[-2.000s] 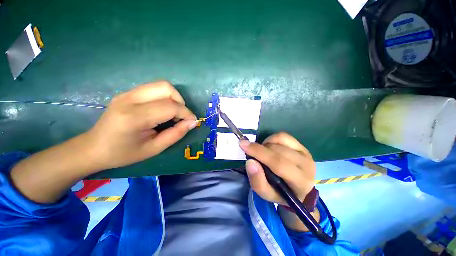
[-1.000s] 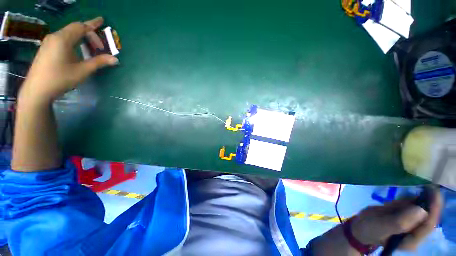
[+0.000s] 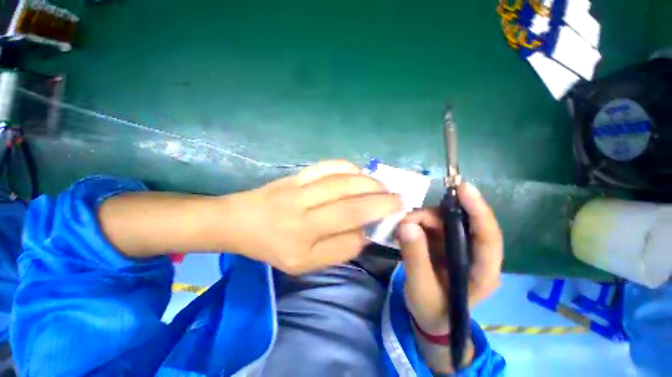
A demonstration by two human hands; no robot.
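Note:
My left hand (image 3: 320,213) is over the pack at the bench's front edge, its fingertips closed on a greyish-white pouch cell (image 3: 385,230) partly hidden by them. Behind it, a white pouch cell (image 3: 407,184) with a bit of blue protection board (image 3: 374,165) shows; the rest of the pack is covered. My right hand (image 3: 460,254) holds the black soldering iron (image 3: 455,235) upright in view, its tip away from the pack. The right thumb and a finger meet the held cell's right side. The thin solder wire (image 3: 214,147) trails from the left toward my left hand.
A pile of white packs with blue boards and yellow tails (image 3: 571,55) lies at the far right. The black fume fan (image 3: 615,132) stands below it, with a whitish tub (image 3: 623,235) nearer me. Loose cells with brown ends (image 3: 46,26) are at the far left.
My left hand has come from the loose cell at the far left to the pack. My right hand has returned from the lower right with the iron. That cell's former spot is bare.

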